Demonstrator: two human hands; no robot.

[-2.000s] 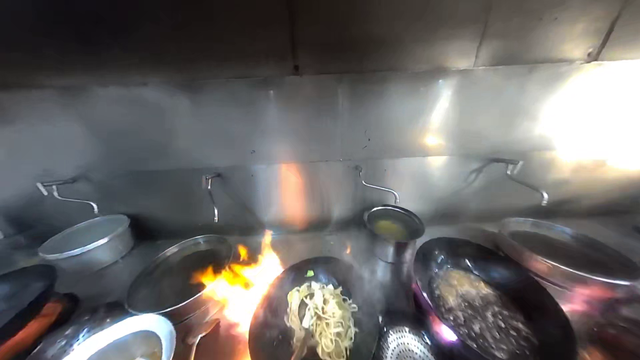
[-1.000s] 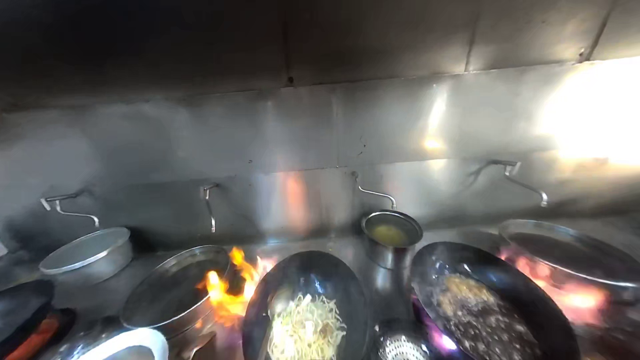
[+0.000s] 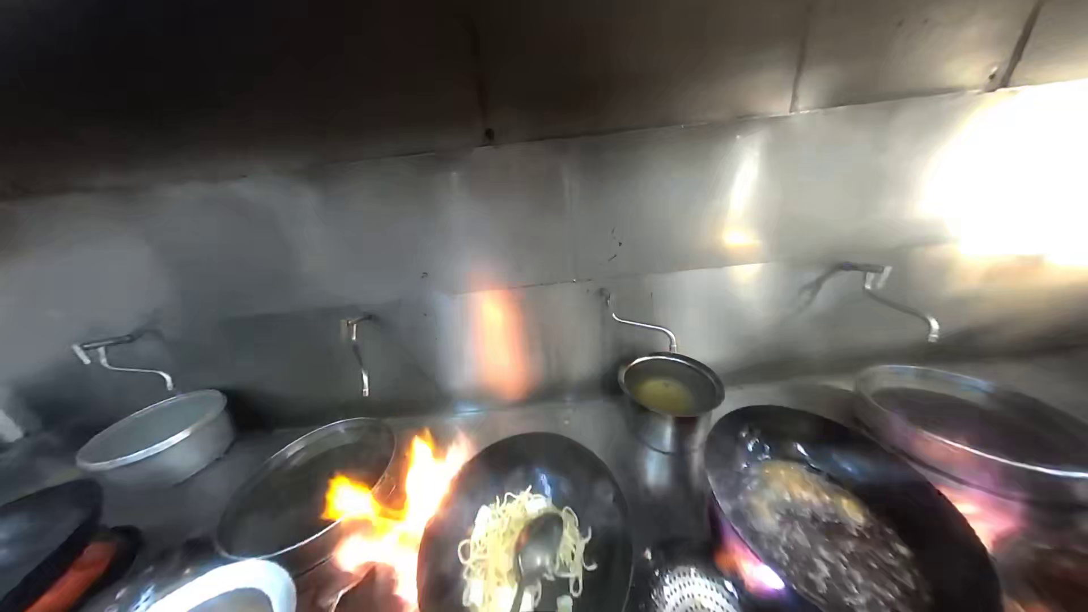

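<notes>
Neither of my hands shows in the head view. Low in the middle is a black wok [image 3: 595, 518] holding pale noodles [image 3: 497, 540] with light pieces among them. The bowl of a metal ladle [image 3: 538, 544] rests over the noodles, its handle running out of the bottom edge. Tall orange flames [image 3: 399, 510] rise against the wok's left side. To the right, a second black wok [image 3: 926, 518] holds dark, bubbling liquid with a tan mass in it, with flame under its rim.
Behind the woks stand a pot of yellowish liquid [image 3: 671, 425], a wide pan [image 3: 977, 446] at right, another pan [image 3: 297, 510] and a metal pot [image 3: 161, 442] at left. A perforated strainer [image 3: 693, 591] and white bowl [image 3: 229, 586] are in front. Swing faucets [image 3: 642, 325] jut from the steel wall.
The noodles have shifted within the middle wok, and the ladle bowl now shows plainly over them. The flames beside that wok have changed shape and look larger than one second ago.
</notes>
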